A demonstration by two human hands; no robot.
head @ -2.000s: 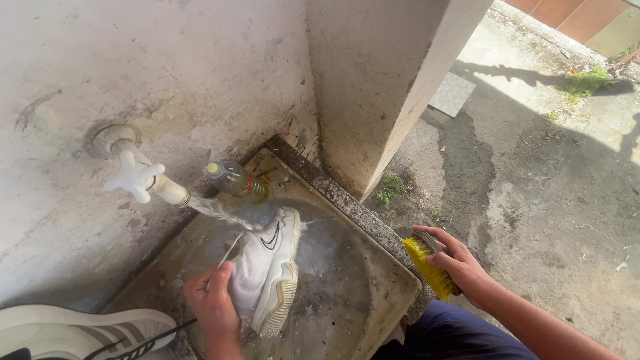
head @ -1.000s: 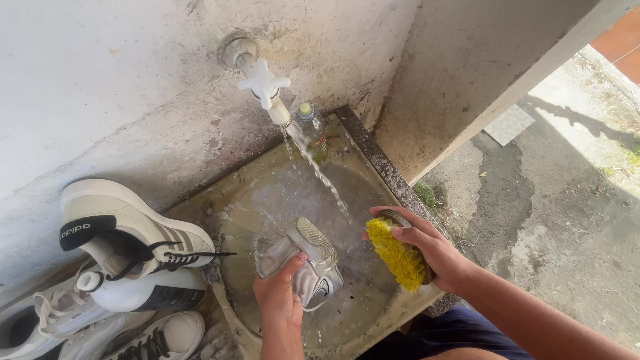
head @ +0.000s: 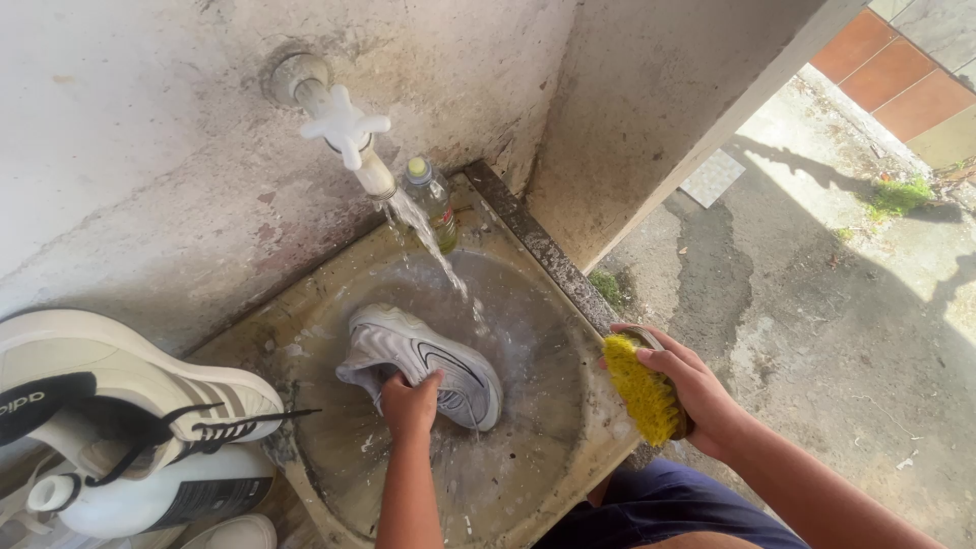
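Note:
My left hand (head: 412, 404) grips a whitish Nike sneaker (head: 427, 362) by its collar, with some fingers hidden inside the opening. The shoe lies on its side low in the round bowl of a worn sink (head: 526, 488), its toe pointing to the lower right. Water (head: 431, 236) pours from a white tap (head: 347, 130) into the bowl just beyond the shoe. Over the sink's right edge, my right hand (head: 679, 381) holds a scrub brush (head: 644, 389), its yellow bristles facing left.
A clear bottle (head: 431, 202) with a yellow cap stands at the sink's back corner. At left, an Adidas sneaker (head: 152, 381) rests over a white plastic bottle (head: 168, 488) and other shoes. A wall and a pillar (head: 648, 107) border the sink; concrete ground (head: 793, 335) lies at right.
My left hand has turned the sneaker, so its Nike side now faces up and its toe points lower right. The brush remains in my right hand. The view has shifted.

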